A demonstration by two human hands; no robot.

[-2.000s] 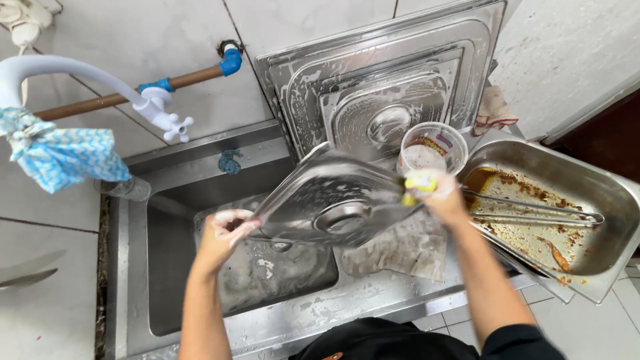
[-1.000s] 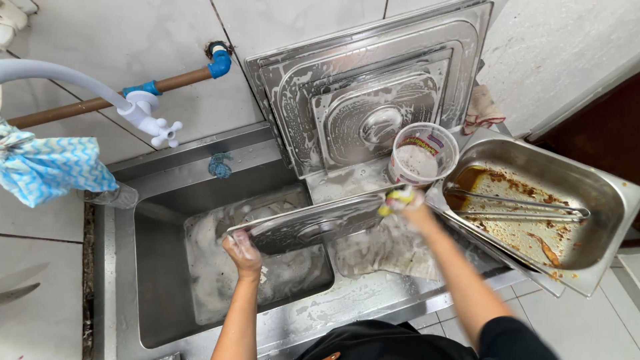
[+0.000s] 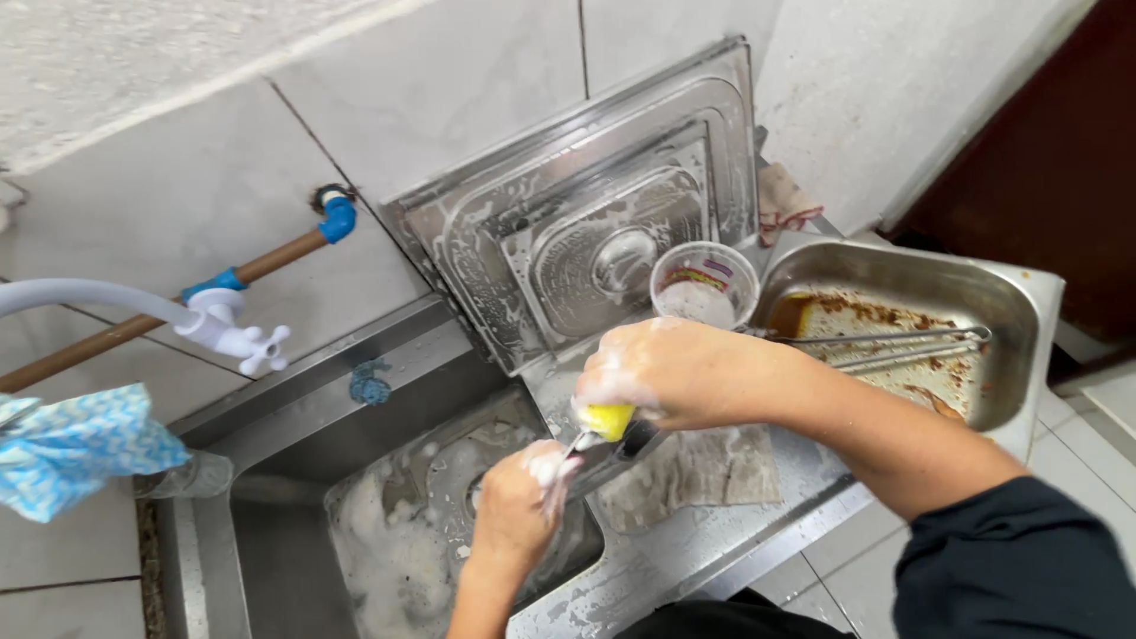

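My left hand (image 3: 524,497), with suds on its fingers, grips the edge of a stainless steel pan lid (image 3: 608,461) over the right side of the sink. The lid is tilted nearly edge-on, so most of its face is hidden. Just above and to the right, my soapy right hand (image 3: 666,377) presses a yellow sponge (image 3: 607,420) against the lid's edge. Soapy metal lids (image 3: 568,213) lean on the tiled wall behind. A clear plastic tub (image 3: 706,288) of whitish contents stands beside them. Suds cover another metal piece (image 3: 417,532) in the sink.
At the right sits a dirty steel pan (image 3: 1021,346) with metal tongs (image 3: 896,342) in it. A wet grey cloth (image 3: 701,475) lies on the drainboard. A white tap (image 3: 235,333) and a blue-white cloth (image 3: 80,444) are at the left. A blue scrubber (image 3: 370,382) rests on the sink's back ledge.
The held lid has turned to a steeper, nearly edge-on angle. My right hand with the sponge has come from the lid's right end to close beside my left hand.
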